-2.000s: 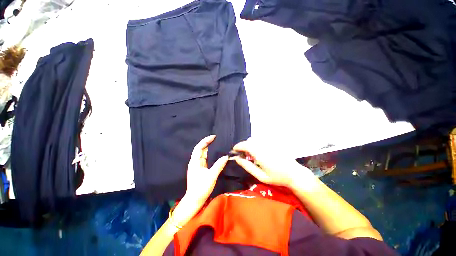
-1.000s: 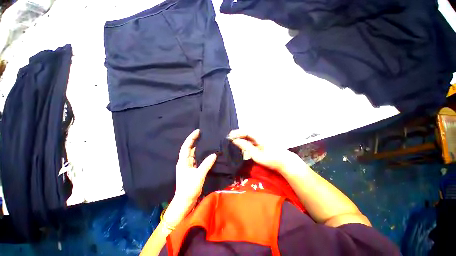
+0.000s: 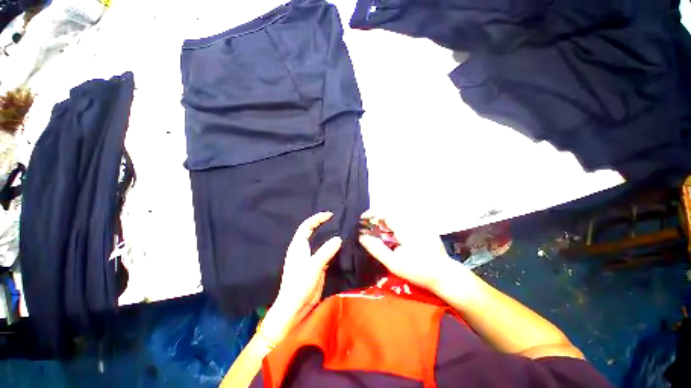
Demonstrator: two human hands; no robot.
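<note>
A dark navy skirt [image 3: 254, 114] lies flat on the white table, its waistband at the far end and a shorter upper layer over a longer one. Its near end hangs over the table edge against the red apron. My left hand [image 3: 307, 261] pinches the cloth near the lower edge between thumb and fingers. My right hand [image 3: 401, 250] is just to the right, with fingers curled at the cloth and something small, dark and reddish at the fingertips, too blurred to name.
A long folded navy stack [image 3: 72, 204] lies at the left table edge, with plastic bags [image 3: 57, 38] behind it. A large crumpled navy heap [image 3: 576, 83] covers the right of the white table [image 3: 424, 136]. A brown wooden frame [image 3: 629, 242] stands on the blue floor at right.
The view swung left, then partly back. My hands met at the cloth two seconds ago; now they are slightly apart. The skirt's lower folds by my fingers have shifted.
</note>
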